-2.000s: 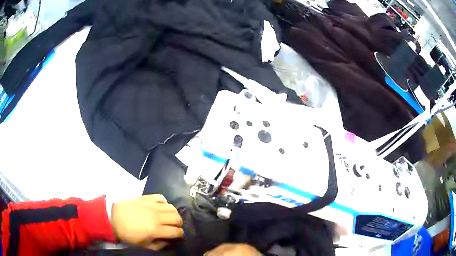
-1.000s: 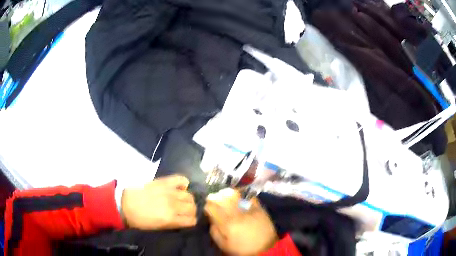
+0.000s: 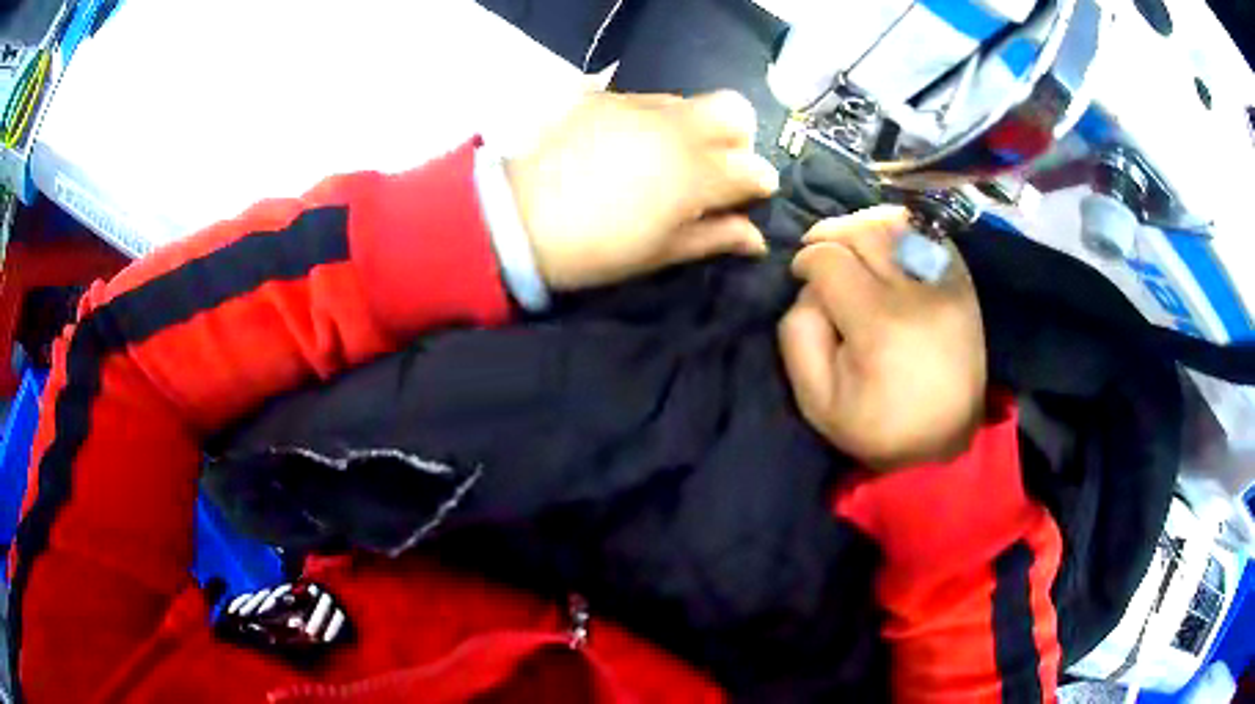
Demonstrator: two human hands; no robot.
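Observation:
The black garment (image 3: 592, 426) hangs over the near table edge and my lap, with a pale thread line at its lower left opening. My left hand (image 3: 640, 186) grips the black cloth at the left of the presser foot area. My right hand (image 3: 888, 337) pinches the cloth just beside it, close to the machine's metal parts. The sewing machine head (image 3: 881, 55) is at the upper right, with shiny needle parts (image 3: 846, 117) just beyond my fingertips. A grey-white knob (image 3: 922, 256) overlaps my right hand. The needle tip is not visible.
The white table (image 3: 317, 110) lies at the left, with a ruler strip (image 3: 97, 206) along its near edge. A black strap-like cloth (image 3: 1211, 355) runs along the right of the machine. Blue material (image 3: 234, 550) shows below the table at the left.
The view has tilted down towards my lap, so the machine and table sit higher in the picture. My right hand came up beside my left one and remains at the cloth near the needle.

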